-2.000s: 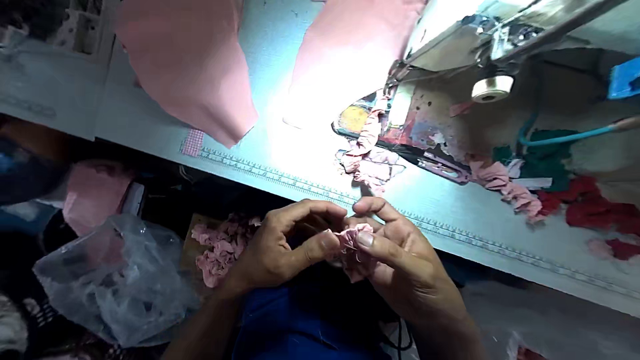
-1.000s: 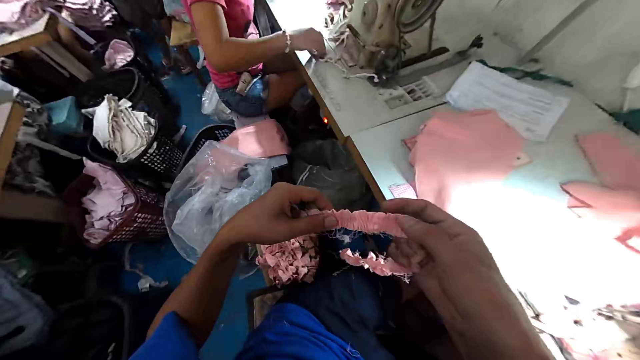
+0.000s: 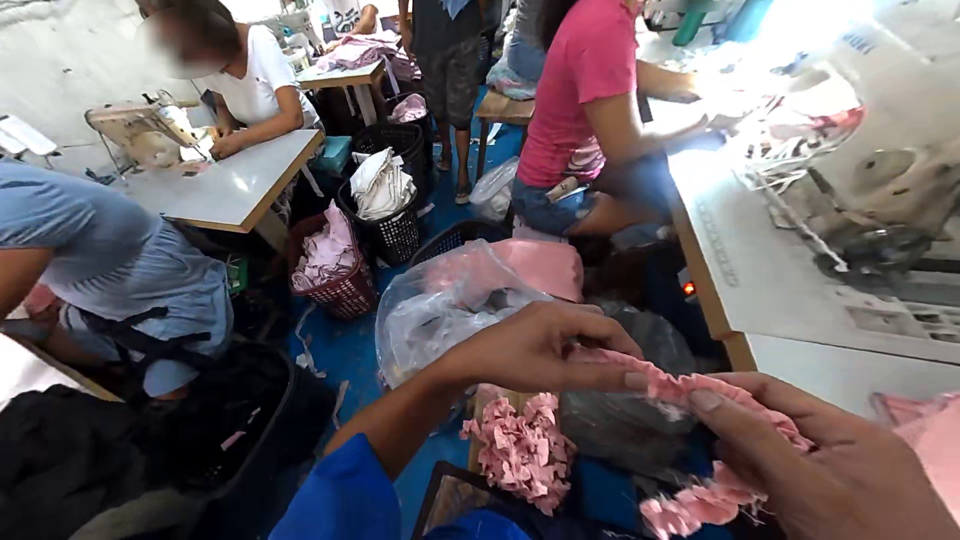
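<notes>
A strip of gathered pink fabric (image 3: 679, 386) stretches between my two hands, above my lap. Its left part is pinched in the fingers of my left hand (image 3: 555, 349). My right hand (image 3: 795, 442) grips it farther along, thumb on top, and a ruffled end with loose threads hangs below that hand. Beneath and between my forearms lies a pile of ruffled pink fabric pieces (image 3: 525, 450) on a wooden surface.
A clear plastic bag (image 3: 442, 307) lies beyond my left forearm. Baskets of cloth, including a dark red one (image 3: 349, 292), stand on the blue floor. A sewing table (image 3: 750, 300) is at right. Several people sit or stand nearby, one in a pink shirt (image 3: 581, 82).
The view has swung from the sewing table towards the room. The pink fabric was bunched between both hands two seconds ago and is now drawn out between them.
</notes>
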